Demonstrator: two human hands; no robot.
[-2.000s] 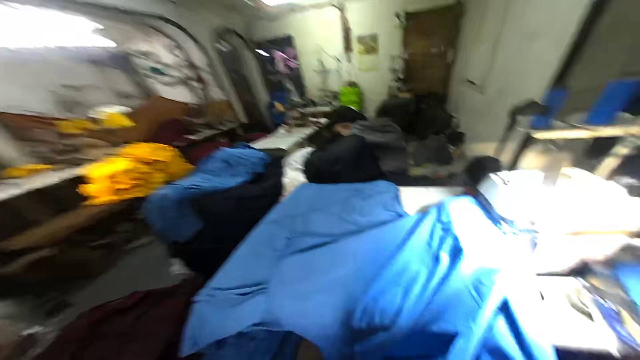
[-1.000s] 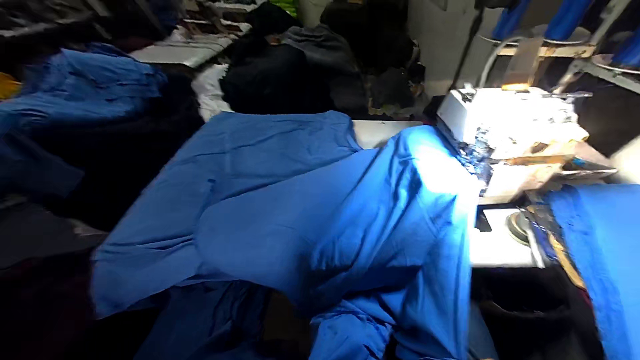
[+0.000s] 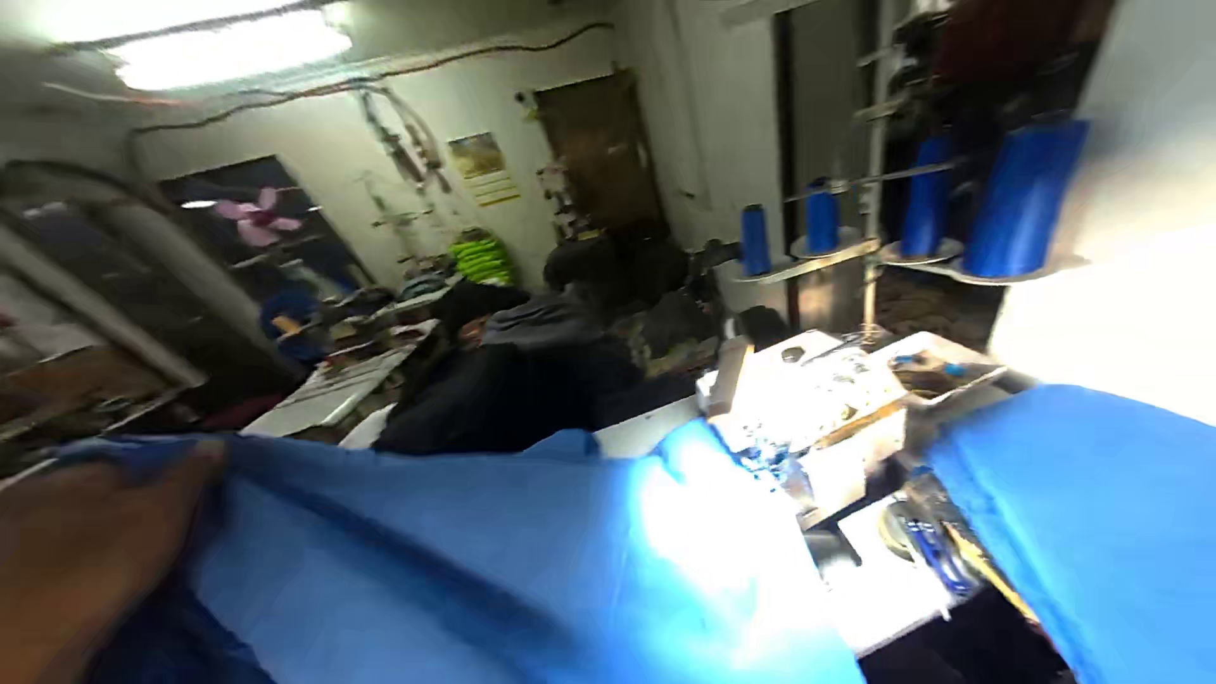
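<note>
My left hand (image 3: 95,551), blurred at the lower left edge, grips the upper edge of a large blue cloth (image 3: 427,570). The cloth is raised and spreads across the bottom of the view, with its right part under a bright light beside an overlock sewing machine (image 3: 817,389). Another piece of blue fabric (image 3: 1092,513) lies at the right, past the machine. My right hand is not visible.
Blue thread cones (image 3: 1026,199) stand on a rack behind the machine. An open box (image 3: 936,366) sits beside it. Dark cloth (image 3: 513,389) is heaped beyond the blue cloth, near a white worktable (image 3: 332,389). Small tools (image 3: 936,551) lie on the machine table.
My left hand has come into view, holding the blue cloth, which lay spread over the table a second ago and is now lifted. The view has tilted up.
</note>
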